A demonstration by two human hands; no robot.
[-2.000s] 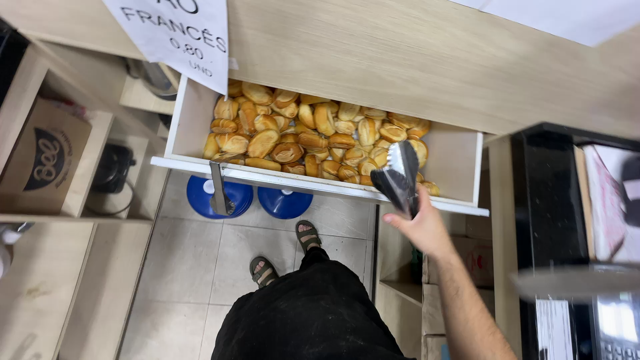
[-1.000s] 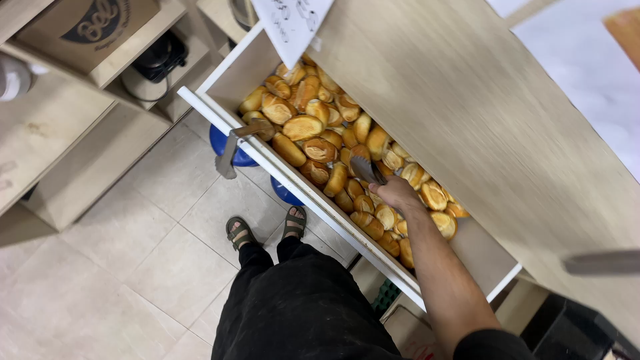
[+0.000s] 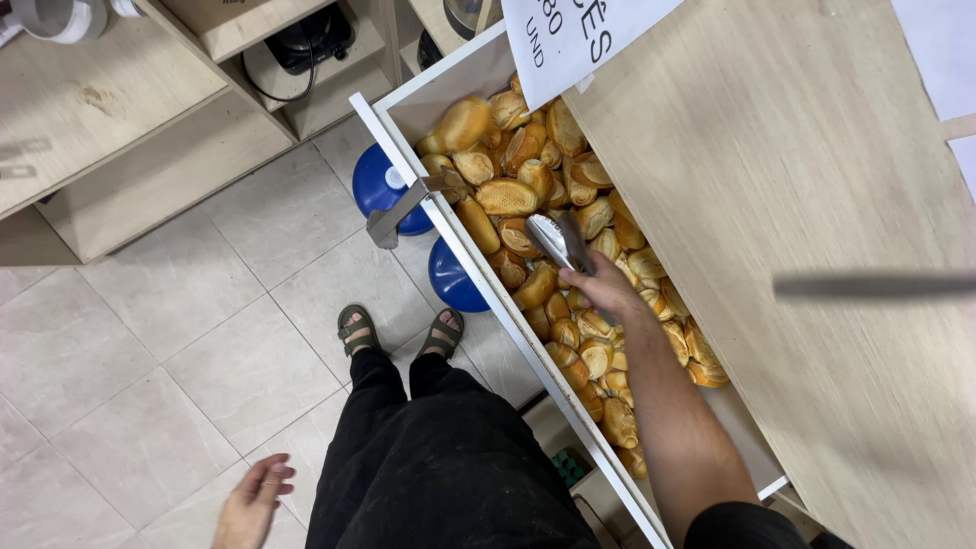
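Note:
My right hand (image 3: 606,288) holds metal serving tongs (image 3: 555,242) over the bread rolls (image 3: 506,197) in a pulled-out white-edged drawer (image 3: 526,335). The tongs' jaws lie above the rolls near the drawer's middle; whether they grip one I cannot tell. One roll (image 3: 465,123) near the far left end of the drawer looks blurred. My left hand (image 3: 255,496) is at the lower left over the floor, fingers apart and holding nothing. A metal handle or bracket (image 3: 400,210) hooks over the drawer's front edge.
Two blue round lids (image 3: 457,278) stand on the floor beyond the drawer front. A paper sign (image 3: 568,46) hangs over the drawer's far end. A wooden counter (image 3: 762,191) covers its right side. Open shelves (image 3: 114,91) at the upper left hold a black electric hotplate (image 3: 309,38).
My left hand has come into view at the lower left. My right hand has gone from the drawer's front edge to over the rolls with the tongs. The view has turned.

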